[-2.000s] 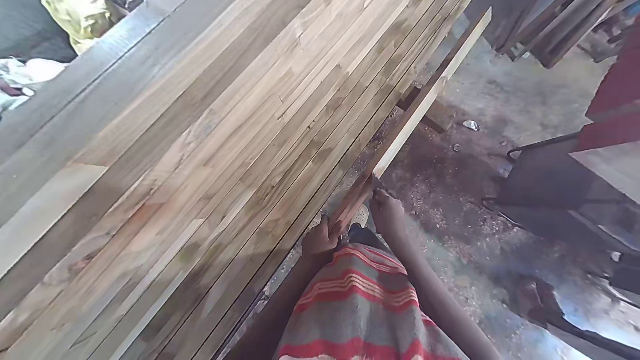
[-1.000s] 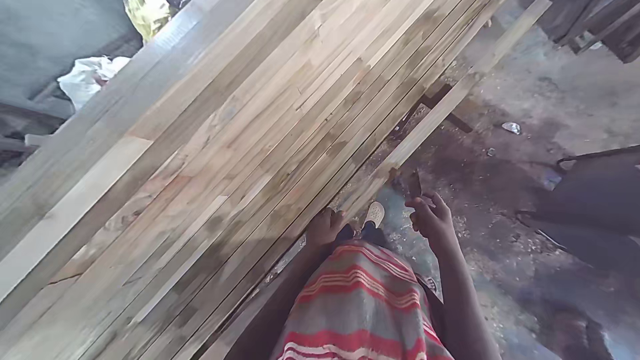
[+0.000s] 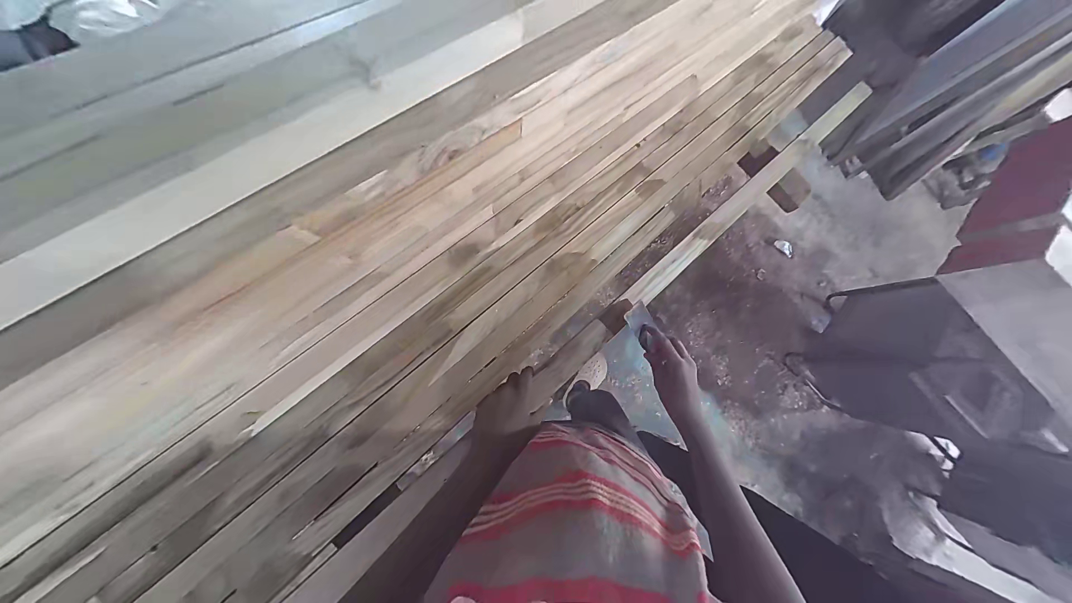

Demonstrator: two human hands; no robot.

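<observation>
Long wooden strips [image 3: 469, 243] lie side by side in a broad slanting layer. Along their right side runs a separate narrow wooden strip [image 3: 712, 222], pale at its far part, with a dark patch near my hands. My left hand [image 3: 505, 406] is on the near part of this narrow strip; its fingers curl over the wood. In my right hand [image 3: 670, 364] is a small flat scraper-like piece [image 3: 638, 318], its edge beside the dark patch. Blur hides its exact kind and whether it touches the wood.
A dark wooden block [image 3: 789, 191] lies under the narrow strip's far part. Dark boards [image 3: 946, 92] are stacked at the upper right. A dark metal-framed object [image 3: 888, 352] stands on the right, above a littered floor [image 3: 754, 276]. My shoe [image 3: 593, 370] shows below the strip.
My right hand was at the narrow strip two seconds ago, was raised off it with the flat piece one second ago, and is back beside it now. My left hand has stayed on the wood.
</observation>
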